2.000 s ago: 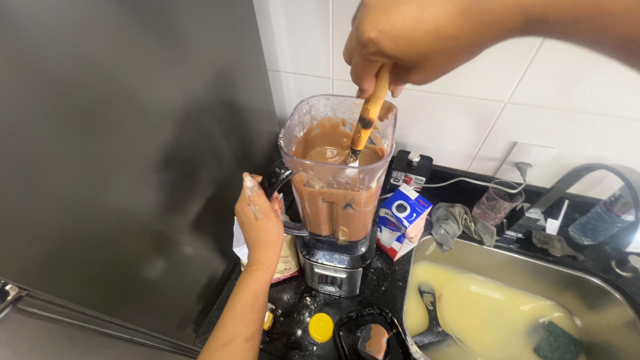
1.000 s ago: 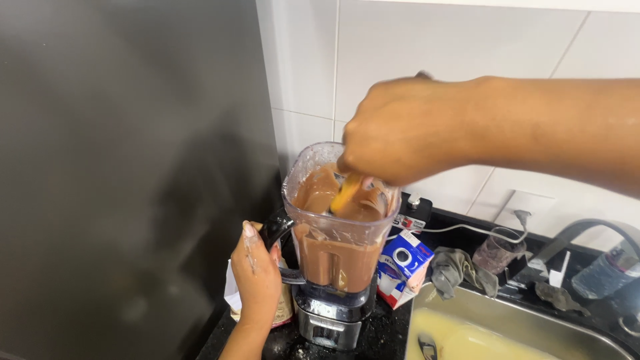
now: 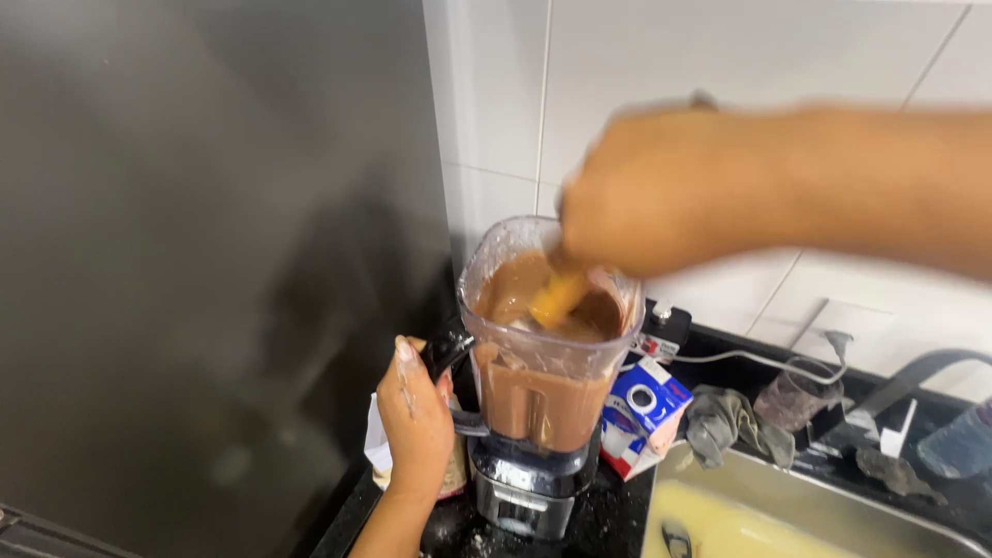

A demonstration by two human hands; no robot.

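A clear blender jug of thick brown mixture stands on its black and silver motor base. At its left side my left hand, smeared with pale residue, is closed around the black jug handle. Over the jug's open top is my right hand, blurred, gripping a yellow-brown utensil handle that slants down into the jug. The utensil's lower end is hidden in the jug.
Right of the jug stands a blue and white carton. A grey cloth lies by the steel sink, which holds yellowish liquid. Behind are a cup, a cable and a tiled wall. A dark panel borders the left.
My right hand has come down nearer the jug's rim, and the utensil sits lower in the jug than two seconds ago. My left hand stays on the handle. The view has shifted.
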